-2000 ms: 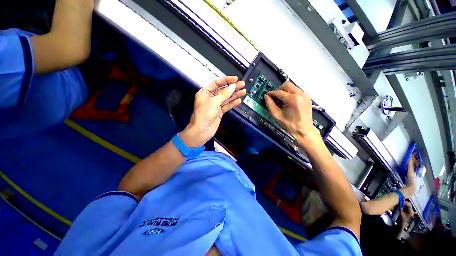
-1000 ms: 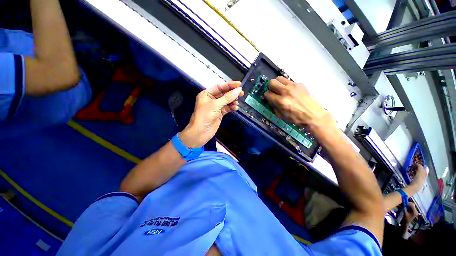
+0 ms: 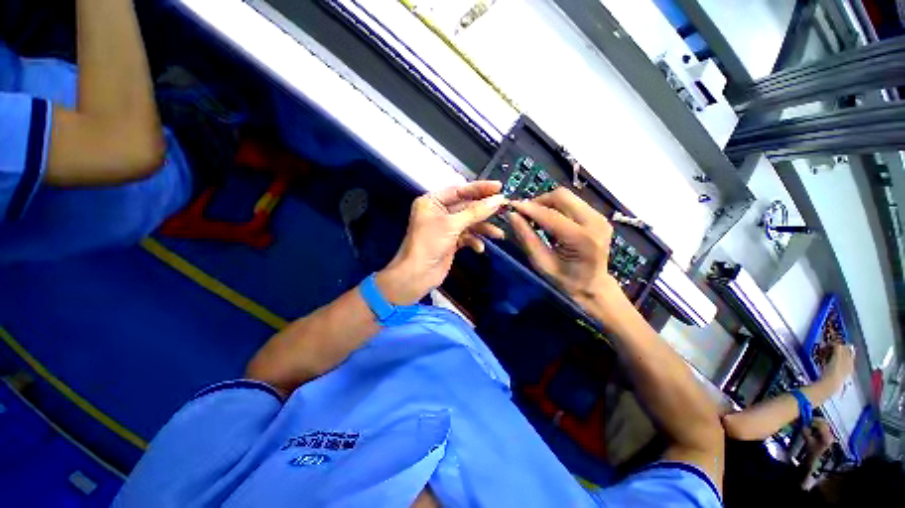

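Observation:
My left hand (image 3: 437, 233), with a blue band at its wrist, has thumb and finger pinched over the left end of the black carrier fixture (image 3: 515, 138). A tiny dark component (image 3: 509, 204) seems to be at the tips, too small to make out. My right hand (image 3: 571, 241) touches the same spot with its thumb and finger; whether it grips the component is unclear. The fixture holds a green circuit board (image 3: 628, 259) with small parts on it. My hands hide the board's middle and most of its lower edge.
The fixture lies on the conveyor rails (image 3: 407, 79) of a white bench. A neighbour's bare arm (image 3: 109, 144) is at the far left. Another worker's arm (image 3: 784, 407) reaches to a blue component bin (image 3: 826, 332) at the right. Red stools (image 3: 220, 223) stand below.
My right hand has lifted off the board and come left to meet my left fingertips. My left hand has moved slightly right. The right-hand worker's hand still reaches the blue bin.

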